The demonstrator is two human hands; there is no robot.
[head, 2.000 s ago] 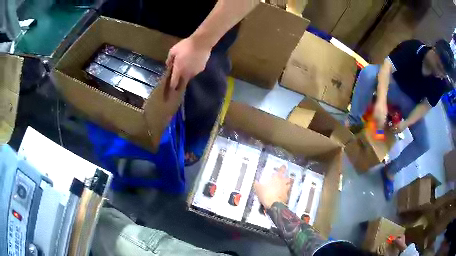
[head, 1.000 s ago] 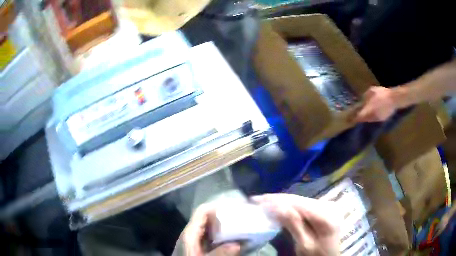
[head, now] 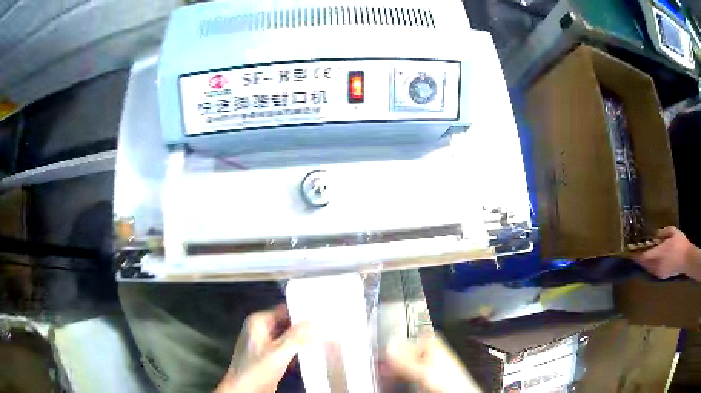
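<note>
A slim white product box [head: 329, 326] in a clear plastic bag [head: 372, 307] lies lengthwise in front of the sealer, its far end at the sealer's front edge. The bag's end seems to reach the sealing bar [head: 254, 247]. My left hand [head: 269, 349] holds the box's left side. My right hand [head: 426, 364] is blurred at the right side of the bag; its grip is unclear. The foot-pedal impulse sealer [head: 307, 146] has its red switch lit.
At right, another person's hand [head: 670, 253] holds an open brown carton [head: 569, 153] of dark packed items on a blue stool [head: 553, 275]. The supply carton [head: 607, 353] with bagged white boxes is at lower right. A digital scale [head: 670, 32] is at upper right.
The view has swung left from the supply carton to face the sealer. The white box, taken up in my hands, has moved to the sealer's front edge.
</note>
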